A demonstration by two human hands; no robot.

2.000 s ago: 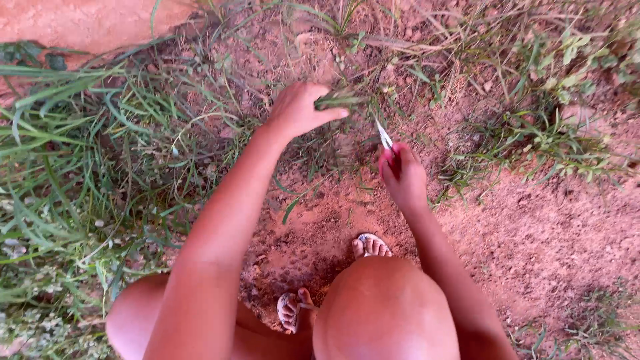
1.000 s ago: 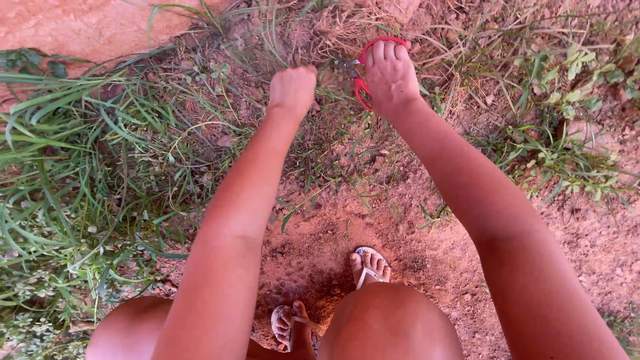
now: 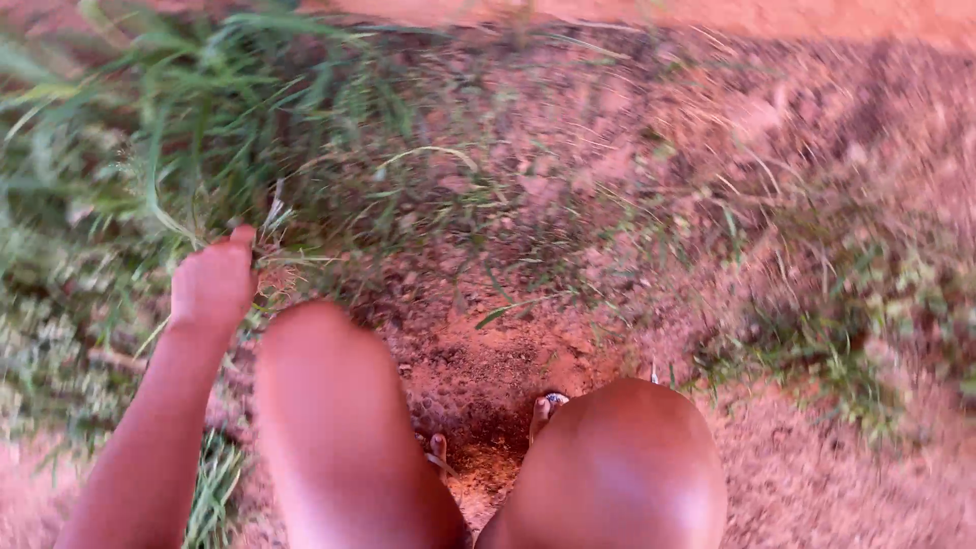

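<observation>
My left hand point(image 3: 213, 282) is closed on a bunch of grass stems point(image 3: 278, 263), some with pale roots or dry blades sticking out past the fingers. It is at the left, beside my left knee, over the taller green grass point(image 3: 305, 91). My right hand is not in view. A small pale metallic tip point(image 3: 654, 372) shows just above my right knee; it may be the point of the red-handled cutting tool, but the rest of it is hidden.
Reddish bare soil point(image 3: 488, 343) lies between my knees and the sparse grass. A sandalled foot point(image 3: 545, 408) shows beside my right knee. A low leafy clump point(image 3: 831, 351) grows at the right. A smooth orange earth strip point(image 3: 686, 19) runs along the top.
My left hand has moved left and down toward my left knee. My right hand, earlier on the red-handled tool among the weeds, has left view. The view has shifted.
</observation>
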